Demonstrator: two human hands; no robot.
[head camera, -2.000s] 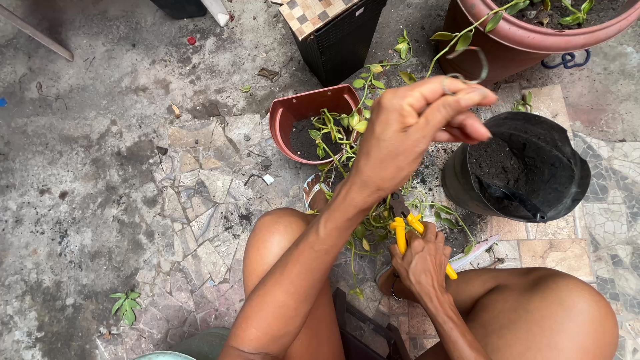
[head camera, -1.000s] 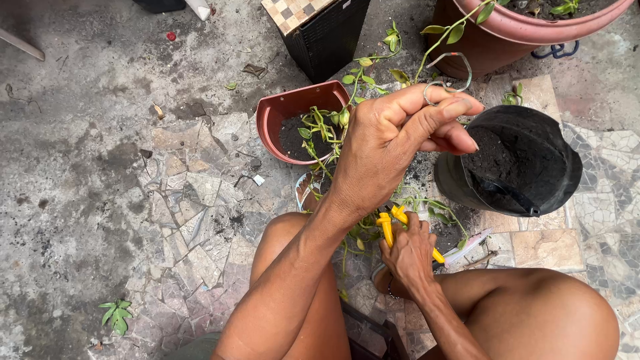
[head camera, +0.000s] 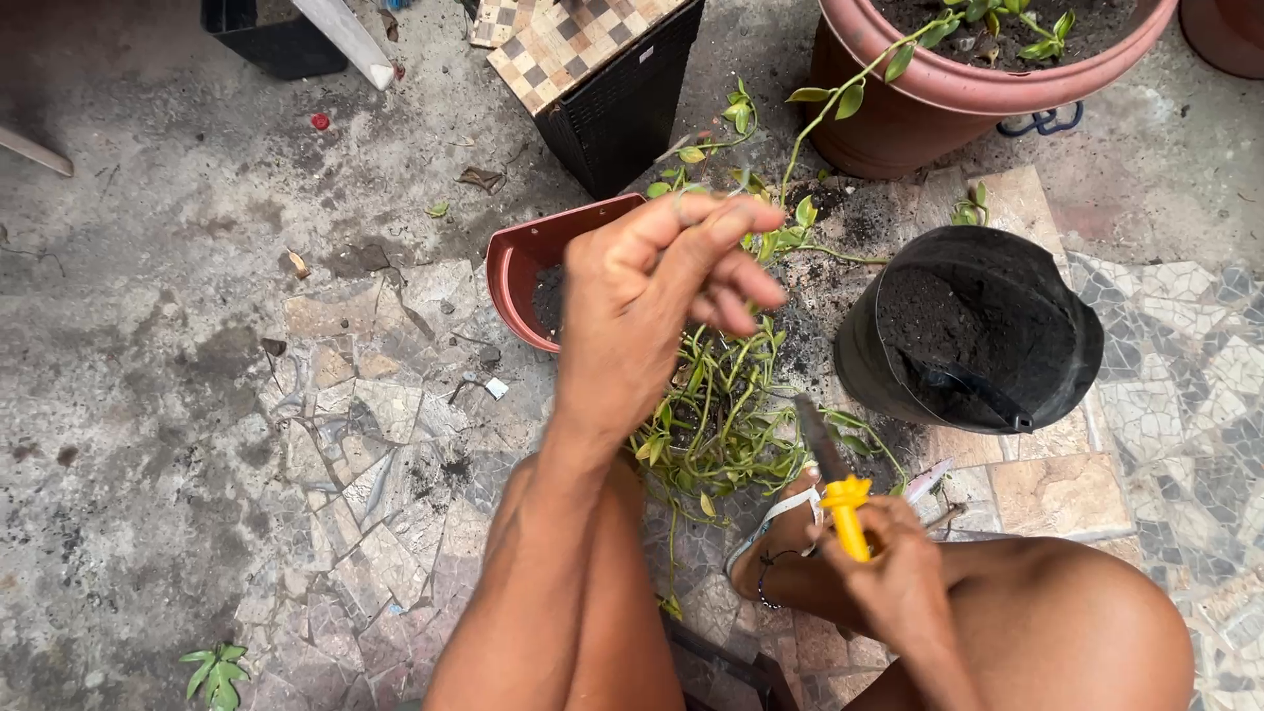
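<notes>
My left hand (head camera: 671, 267) is raised at the middle, blurred, its thumb and forefinger pinched on a thin piece of wire (head camera: 741, 181) that shows faintly above the fingers. Lower right, my right hand (head camera: 894, 568) grips a hand tool with yellow handles (head camera: 847, 518); its dark metal end points up and left. Under and beside the left hand lies a tangle of trailing green vine (head camera: 726, 410), close to my sandalled foot. A brown half-round plastic pot (head camera: 513, 286) with soil stands left of the vine, partly hidden by the left hand.
A black pot (head camera: 864, 346) with dark soil stands right of the vine. Behind are a large terracotta-coloured planter (head camera: 889, 118) and a black stand with a tiled top (head camera: 592, 44). My knees flank the vine over broken-tile paving (head camera: 395, 410).
The yellow-handled tool has turned, its metal end now in clear sight. The wire loop above my left hand, plain a second ago, is now faint. The view has shifted and shows the vine tangle more openly.
</notes>
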